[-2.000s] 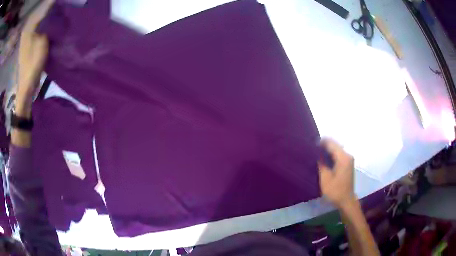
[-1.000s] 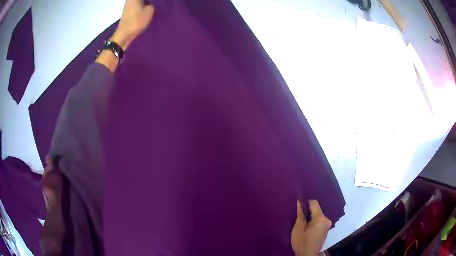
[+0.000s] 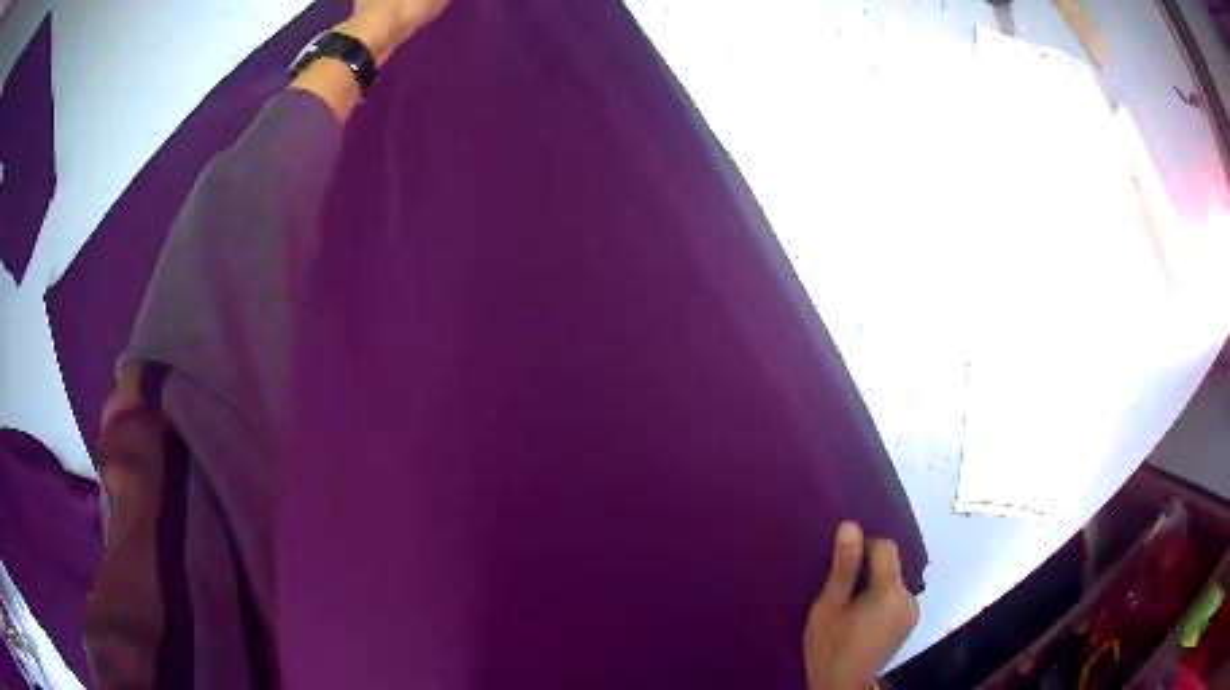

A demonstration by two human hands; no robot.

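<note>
The large dark purple cloth point(image 3: 580, 337) covers the middle of the table, with an upper layer lying over a lower one and their edges close together on the right. My left hand point(image 3: 399, 16), cut off by the top edge, is at the cloth's far part; its fingertips are hidden. My right hand point(image 3: 863, 613) pinches the cloth near its lower right corner, thumb on top. The near part of the cloth runs out of the bottom of the picture.
A white pattern sheet point(image 3: 1032, 445) lies on the pale table point(image 3: 755, 81) at the right. A wooden strip point(image 3: 1082, 30) is at the top right. A small purple piece point(image 3: 24, 148) and a remnant point(image 3: 47, 526) are at the left. Red and dark scraps point(image 3: 1133, 593) lie below the near edge.
From two seconds ago, the upper cloth layer has been drawn over toward the right edge. In the last second, my left hand moved farther away and my right hand shifted slightly right, toward the corner.
</note>
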